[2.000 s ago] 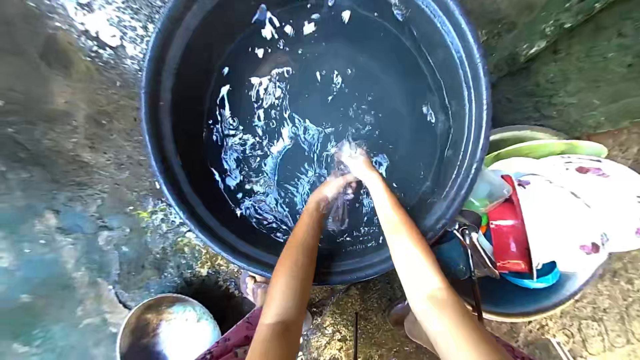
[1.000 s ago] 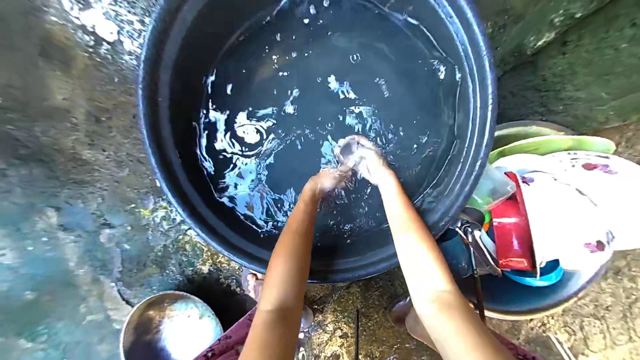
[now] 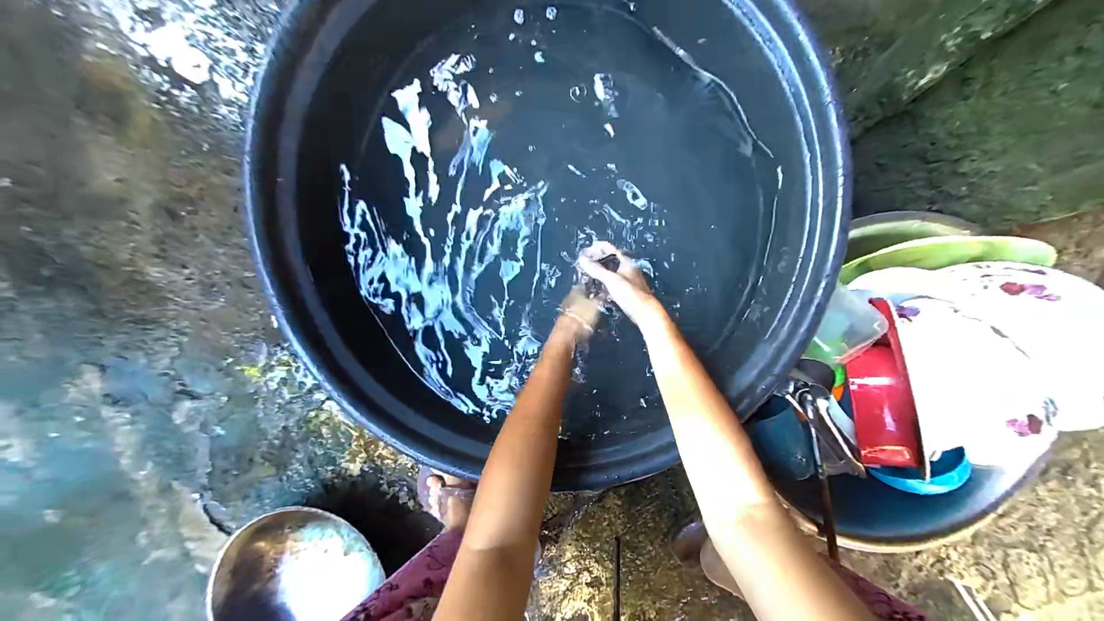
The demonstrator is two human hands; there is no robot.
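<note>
A large dark round tub (image 3: 828,172) holds water with ripples and bright reflections. Both of my hands are close together at the water's surface, right of the tub's middle and toward its near side. My left hand (image 3: 583,309) is partly under the water and blurred. My right hand (image 3: 619,274) is just beyond it, with its fingers curled and a small dark patch between them; whether that is an object or water cannot be told. Splashes surround both hands.
A metal bowl (image 3: 250,565) stands on the wet, rough ground at lower left. Right of the tub, a basin (image 3: 897,530) holds a red container (image 3: 881,405), a blue bowl (image 3: 927,476), white floral plates (image 3: 975,345) and a green plate (image 3: 957,253). My feet are beside the tub's near edge.
My hands have stayed together in the same part of the tub, shifting against each other. The ripples and reflections on the water have changed shape.
</note>
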